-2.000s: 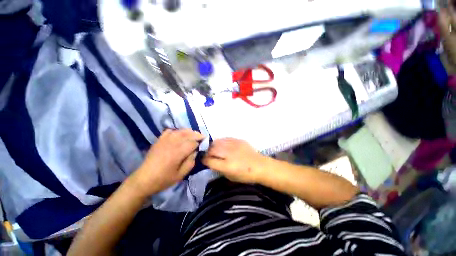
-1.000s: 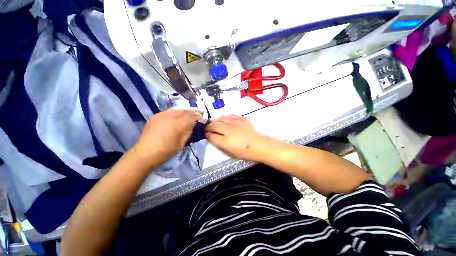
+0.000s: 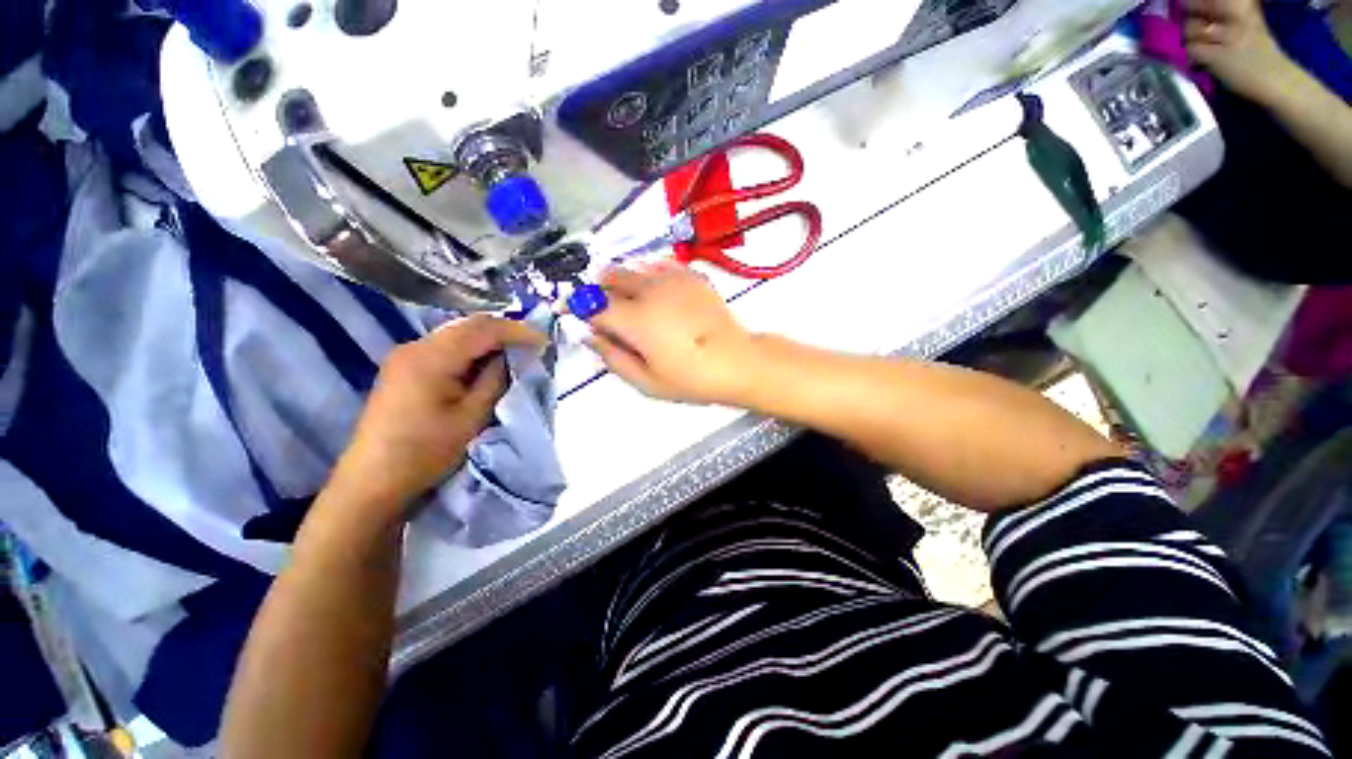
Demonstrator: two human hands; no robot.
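Note:
The navy and light grey-blue garment panels lie in folds left of the sewing machine, and a grey-blue part reaches the needle area. My left hand pinches the fabric edge with thumb and forefinger just in front of the presser foot. My right hand is right beside the needle, its fingertips at the small blue knob. Whether it holds cloth or thread there is hidden. Red-handled scissors lie right of the needle on a red fabric scrap.
A blue tension knob is on the machine front. A dark green tassel lies at the bed's right end. A ruler-marked edge runs along the table front. Another person's hand shows at the top right, beside pink fabric.
The view has shifted closer to the machine. My right hand has moved up to the needle area. The navy piece between my hands no longer shows; grey-blue cloth hangs below my left hand.

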